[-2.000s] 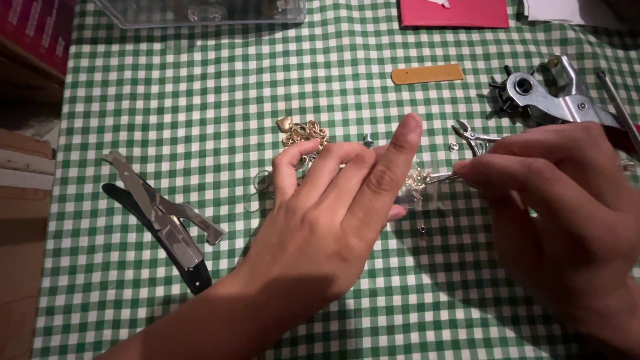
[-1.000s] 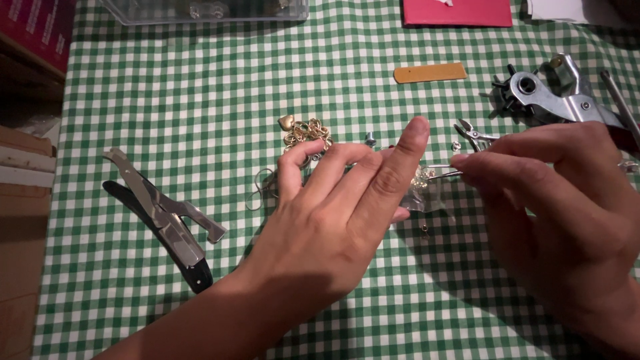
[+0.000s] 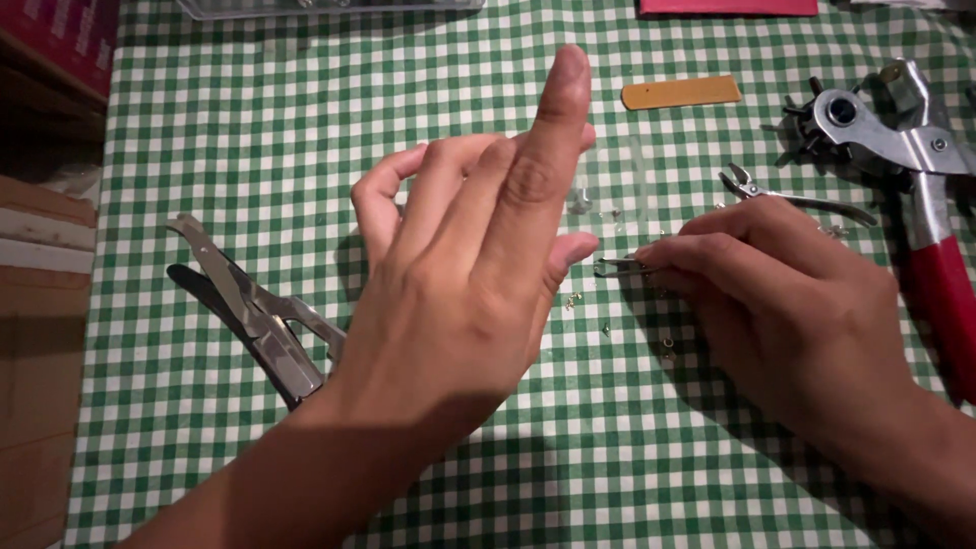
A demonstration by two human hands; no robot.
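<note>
My left hand [image 3: 473, 267] is back up over the cloth, index finger extended and the other fingers bent. A small clear plastic bag [image 3: 621, 183] with tiny metal bits in it shows beside the index finger, its near edge at a fingertip; the grip is mostly hidden. My right hand [image 3: 785, 297] pinches metal tweezers [image 3: 621, 267], whose tips point left near my left thumb. Below them lie small gold-coloured findings [image 3: 572, 301], a tiny dark piece [image 3: 606, 329] and a small ring [image 3: 669, 343].
Small cutting pliers [image 3: 808, 200] and a red-handled rotary hole punch [image 3: 930, 149] lie at the right. A tan strip [image 3: 681, 92] lies behind. A metal hand tool [image 3: 252, 313] is at left, partly under my forearm. A clear plastic box [image 3: 328, 9] stands at the back.
My left hand has moved up and back over the cloth, and the bag now shows higher beside it. The gold chain with a heart charm, seen earlier behind the fingers, is out of sight.
</note>
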